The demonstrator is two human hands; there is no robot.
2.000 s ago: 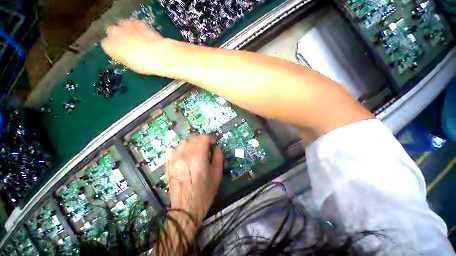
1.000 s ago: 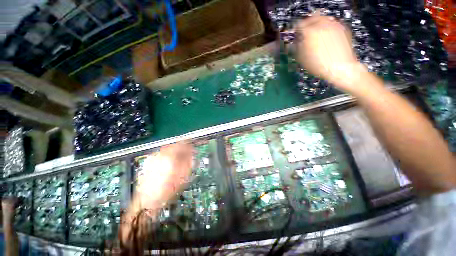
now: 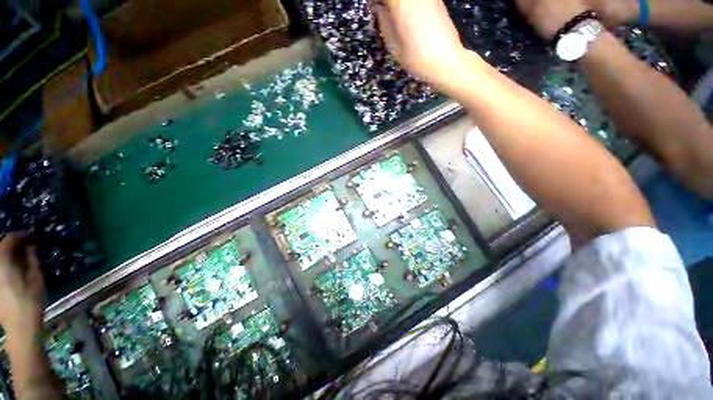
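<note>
My right hand point(image 3: 414, 35) is at the top edge over a large heap of black-and-silver components point(image 3: 352, 55); its fingertips are unclear. My left hand point(image 3: 19, 273), apparently mine, is cut off by the left edge, beside a dark component heap point(image 3: 47, 203); its grip is unclear. A carrier point(image 3: 301, 266) in the middle holds four green circuit boards, including an upper one point(image 3: 387, 187) and a lower one point(image 3: 353, 291). A small silvery pile point(image 3: 285, 101) and a small black pile point(image 3: 234, 148) lie on the green mat point(image 3: 184, 199).
A pale metal rail point(image 3: 258, 199) runs between mat and carriers. More carriers with boards point(image 3: 215, 283) continue lower left, partly behind dark strands. A white sheet point(image 3: 496, 172) lies right of the middle carrier. Another person's arms, one with a watch point(image 3: 578, 41), reach in upper right. A cardboard box point(image 3: 188, 47) stands behind.
The view has shifted and tilted. My left hand has left the boards for the dark heap at the left. My right hand remains at the black-and-silver heap. Another person's arms now show upper right.
</note>
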